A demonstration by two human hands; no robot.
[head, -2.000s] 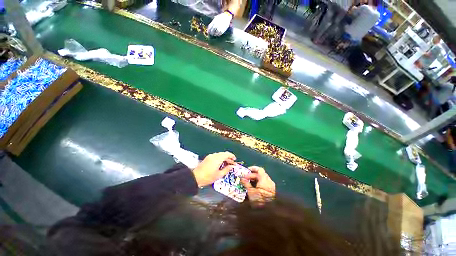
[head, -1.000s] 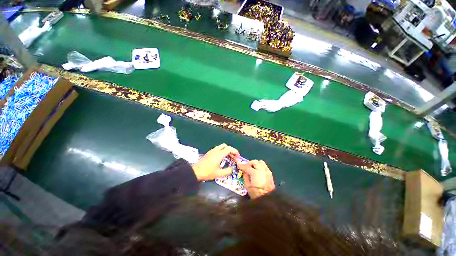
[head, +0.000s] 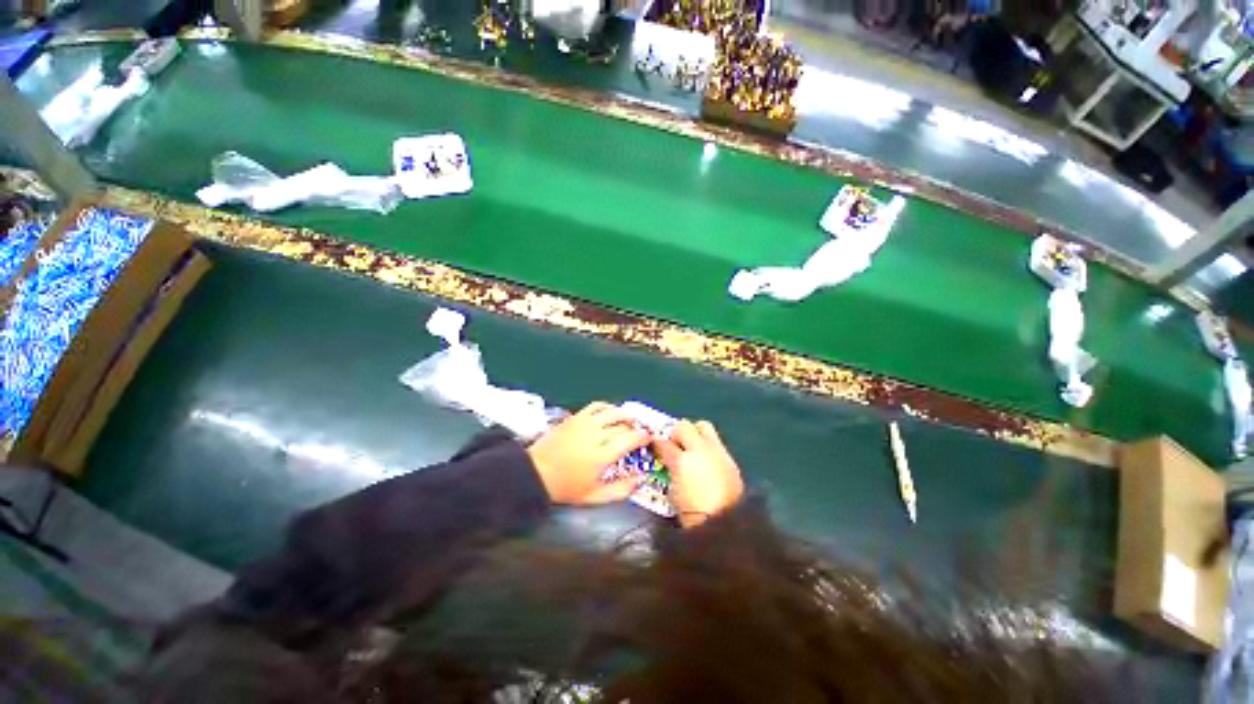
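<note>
A white open housing point(head: 652, 484) with small coloured parts inside is held low over the dark green bench. My left hand point(head: 589, 457) covers its left side and my right hand point(head: 703, 472) grips its right side, with the fingers of both hands close together at its upper part. The fingers hide much of the inside, and I cannot tell which small part they touch. A bagged white cord point(head: 475, 385) lies on the bench up and left of my left hand and runs towards the housing.
The green conveyor point(head: 591, 206) carries several white housings with bagged cords behind a chipped edge rail point(head: 660, 344). A carton of blue-and-white parts point(head: 69, 316) stands left. A slim pale tool point(head: 901, 472) and a brown carton point(head: 1169, 543) are right. Brass-coloured parts point(head: 754, 76) sit across the belt.
The units on the conveyor have moved to the right in view. Both hands stay at the housing, with small finger shifts. The other worker's gloved hand has gone out of view.
</note>
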